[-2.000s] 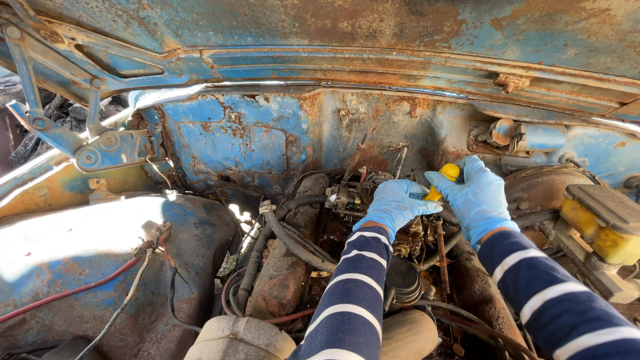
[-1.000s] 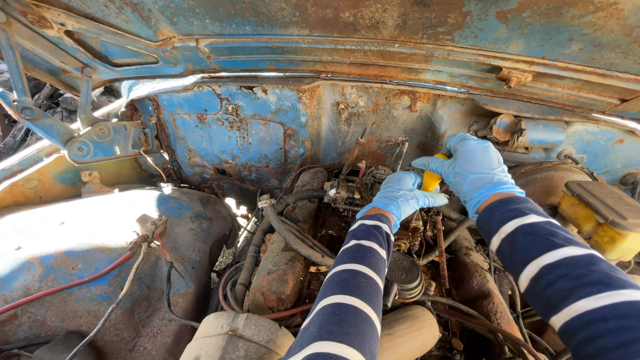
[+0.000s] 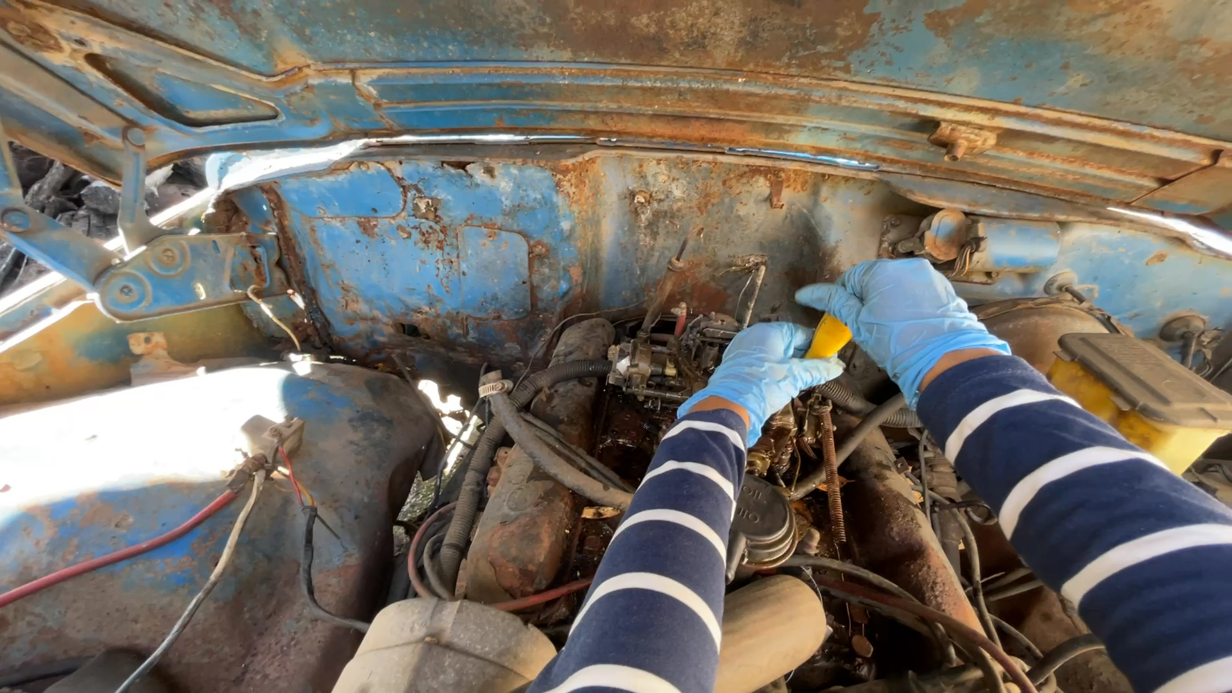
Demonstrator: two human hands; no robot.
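Observation:
Both hands wear light blue gloves, over the right side of an old engine. A yellow object, perhaps a tool handle (image 3: 828, 339), shows between them. My left hand (image 3: 765, 371) has its thumb and fingers closed around the lower end of it. My right hand (image 3: 900, 313) is bent over its top, with the index finger pointing left; whether it grips the yellow piece is hard to tell. The lower end of the yellow piece is hidden by my left hand. Just left of my left hand is the carburetor (image 3: 654, 366), and below it the black oil filler cap (image 3: 762, 515).
Above hangs the rusty raised hood (image 3: 674, 106), its hinge (image 3: 164, 274) at the left. A reservoir with a grey lid (image 3: 1155, 380) stands at the right. Hoses (image 3: 553, 452) and loose wires (image 3: 202, 587) cross the engine and the inner fender (image 3: 356, 452).
Two seconds ago more of the yellow piece showed, with my right hand at its right side. My right hand has since moved over its top. My left hand has stayed nearly in place.

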